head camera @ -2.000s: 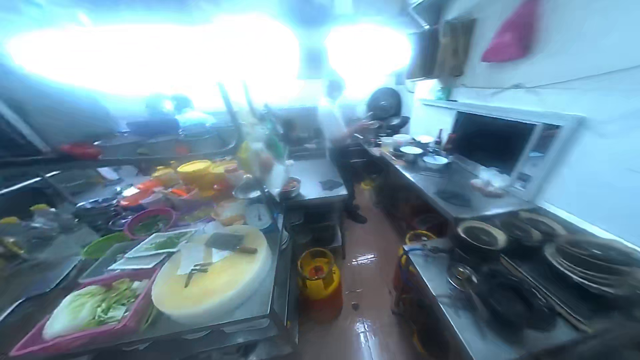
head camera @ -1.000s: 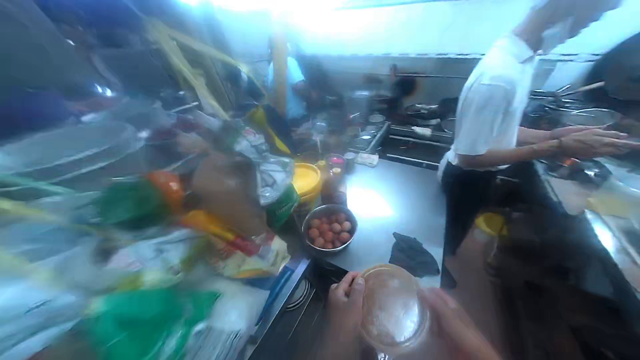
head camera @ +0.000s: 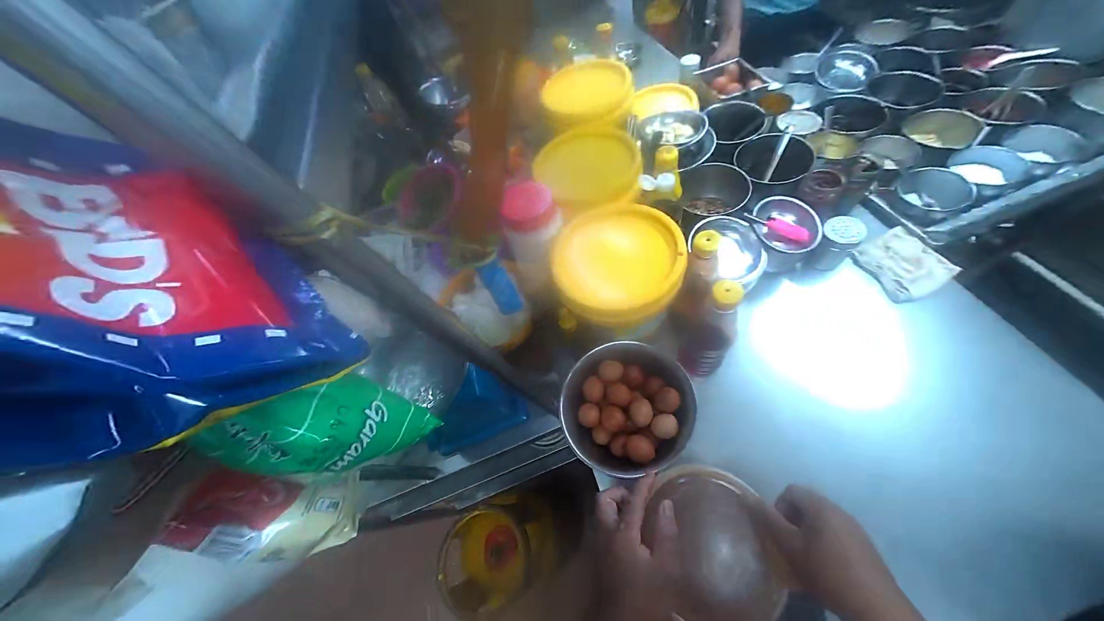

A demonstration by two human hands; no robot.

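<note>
Low in the head view, a rounded translucent container (head camera: 720, 548) is held between both hands. My left hand (head camera: 634, 539) grips its left side, with fingers near the rim of a metal bowl. My right hand (head camera: 819, 543) holds its right side. The metal bowl (head camera: 567, 405), filled with brown eggs (head camera: 640, 411), stands just above my left hand at the edge of the steel counter (head camera: 776, 431). What the container holds is unclear through its blurred wall.
Yellow-lidded tubs (head camera: 618, 263), sauce bottles (head camera: 724, 319) and a shaker (head camera: 838, 240) stand beyond the eggs. Many metal pots (head camera: 944, 129) fill the back right, near another person's arm (head camera: 729, 30). A metal pole (head camera: 362, 276) and plastic packages (head camera: 285, 423) occupy the left. A gas cylinder (head camera: 487, 561) stands below.
The view has swung left and closer to the counter. The container, between my hands one second ago, remains there and is now beside the egg bowl.
</note>
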